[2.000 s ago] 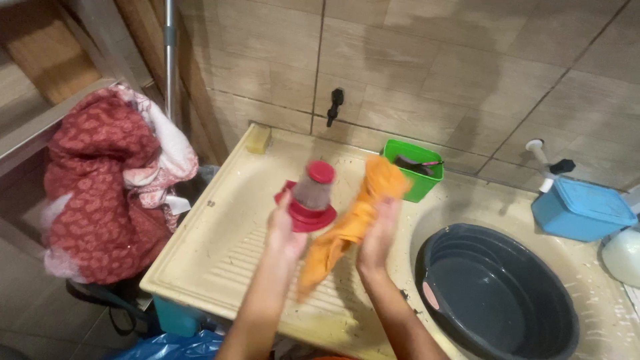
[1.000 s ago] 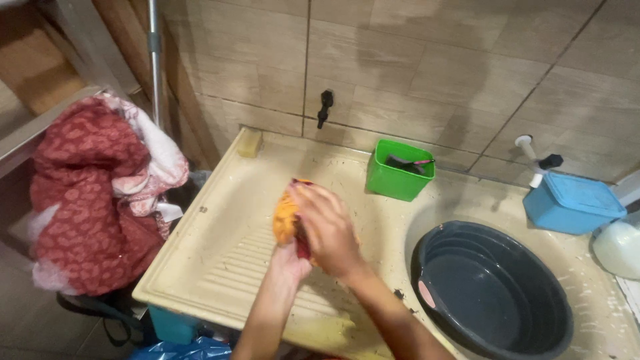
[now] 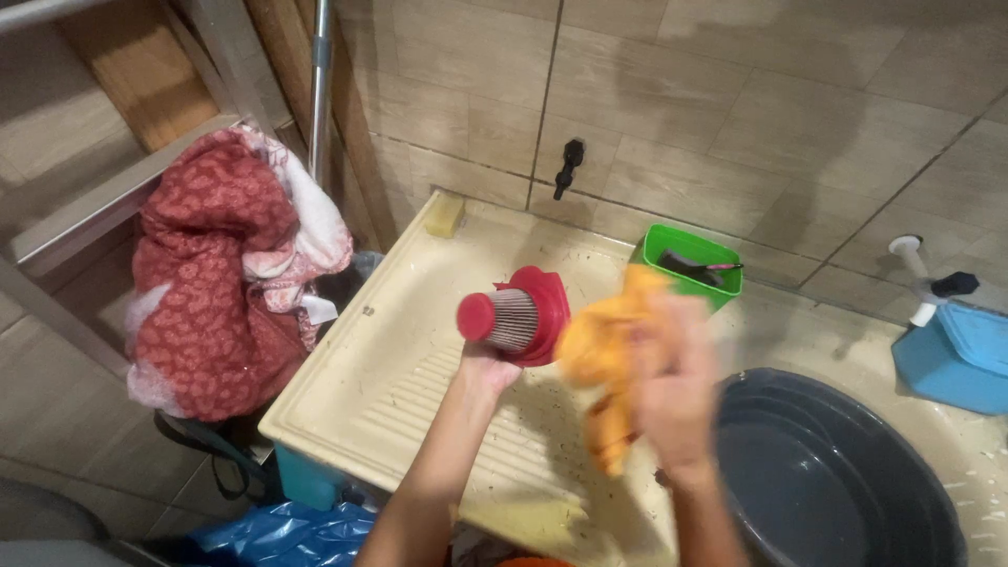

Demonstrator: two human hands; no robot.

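Observation:
My left hand (image 3: 490, 368) holds a red plastic vacuum filter (image 3: 516, 316) from below, its pleated grey cone and red cap tilted to the left. Just right of it, my right hand (image 3: 676, 378), blurred, grips a crumpled orange cloth (image 3: 618, 350) that hangs down from the fingers. Cloth and filter look apart or barely touching; I cannot tell which. Both are above the ribbed washboard of a cream laundry sink (image 3: 441, 394), whose surface is speckled with dark bits.
A dark round basin (image 3: 803, 472) sits at right, with a green container (image 3: 693, 264) holding a brush behind. Further right are a blue box (image 3: 953, 354) and a white tap (image 3: 913, 260). A black tap (image 3: 568, 168), yellow soap bar (image 3: 446, 216) and red patterned fabric (image 3: 220, 276) are also around.
One second ago both hands were together with the cloth around the filter. Now the right hand and cloth have moved off to the right, and the filter's pleats show.

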